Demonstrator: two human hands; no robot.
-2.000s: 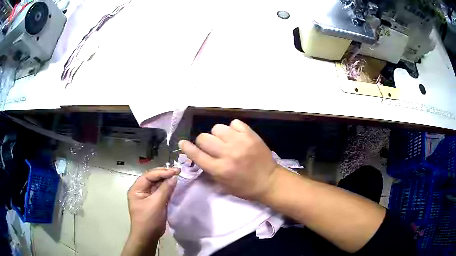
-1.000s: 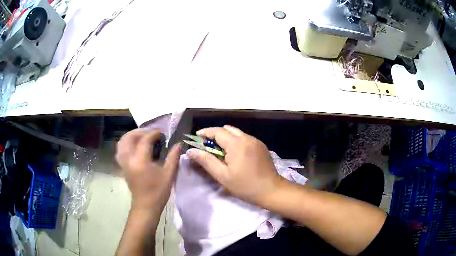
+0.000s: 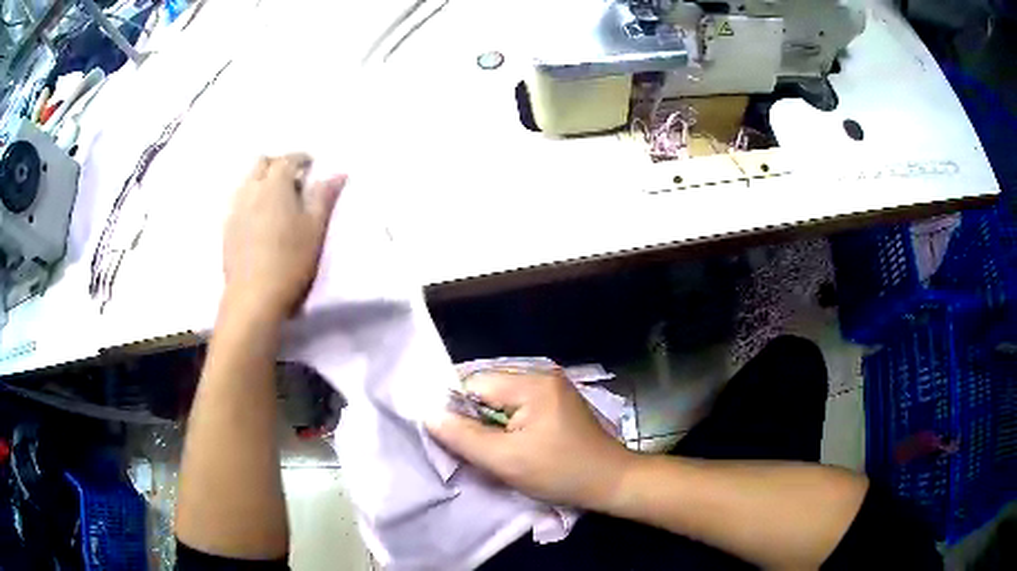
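Pale pink fabric (image 3: 385, 368) runs from the white tabletop down over its front edge onto my dark-clothed lap, where more pink cloth lies bunched. My left hand (image 3: 271, 236) is on the tabletop at the cloth, thumb and fingers slightly apart; glare and blur hide whether it pinches the cloth. My right hand (image 3: 546, 441) is over the cloth at my lap, closed around the thread snips (image 3: 491, 414), of which a short metal and green part shows. Cloth also lies against its fingertips.
The overlock machine (image 3: 608, 67) stands at the top right, with pink thread waste (image 3: 669, 134) below its head. Thin dark-edged cut panels (image 3: 139, 178) lie on the left of the table. A second machine (image 3: 39, 201) is at far left. Blue baskets (image 3: 926, 402) are on the floor at right.
My left hand has moved up from below the table edge onto the tabletop. My right hand has lowered slightly with the snips. The hanging cloth now reaches my lap. The view has shifted right.
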